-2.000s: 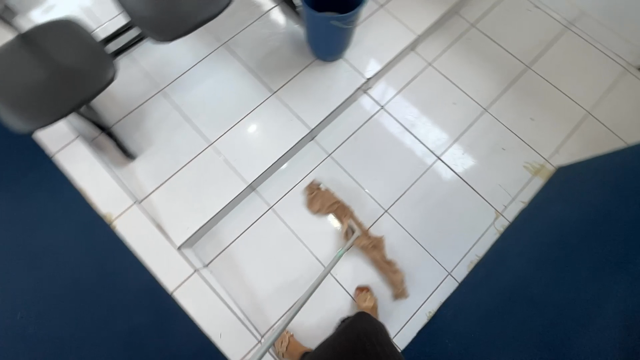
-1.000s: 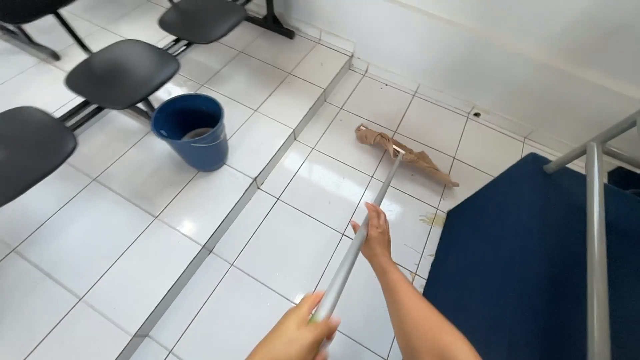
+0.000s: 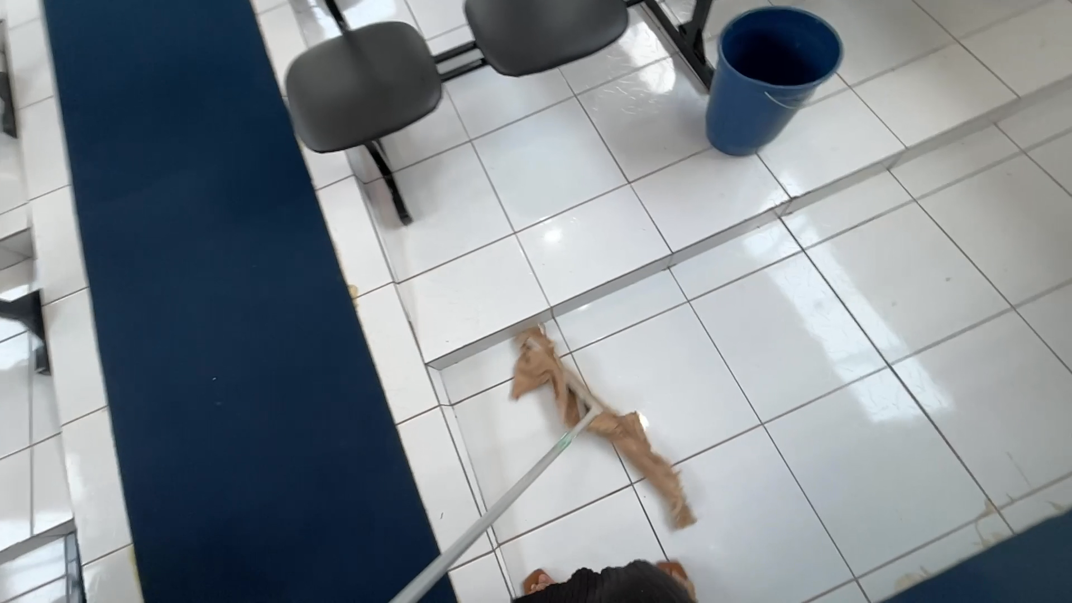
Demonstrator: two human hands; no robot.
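A brown cloth [image 3: 641, 448] is wrapped around the head of a floor squeegee and lies on the white tiles, one end close to the foot of the low step. The squeegee's pale metal handle [image 3: 502, 507] runs from it down to the lower left and leaves the frame. Neither my left hand nor my right hand shows, so what they hold is hidden. My sandalled feet and dark clothing [image 3: 615, 584] are at the bottom edge, just below the cloth.
A blue bucket [image 3: 762, 92] stands on the raised floor near the step edge [image 3: 603, 285]. Linked black seats [image 3: 364, 88] are at the upper left. A dark blue panel [image 3: 226, 293] runs down the left side; another blue surface [image 3: 997, 565] fills the lower right corner.
Both hands, seen on the handle one second ago, are out of view. The cloth-wrapped head has moved from near the wall to beside the step's near corner. The view has turned.
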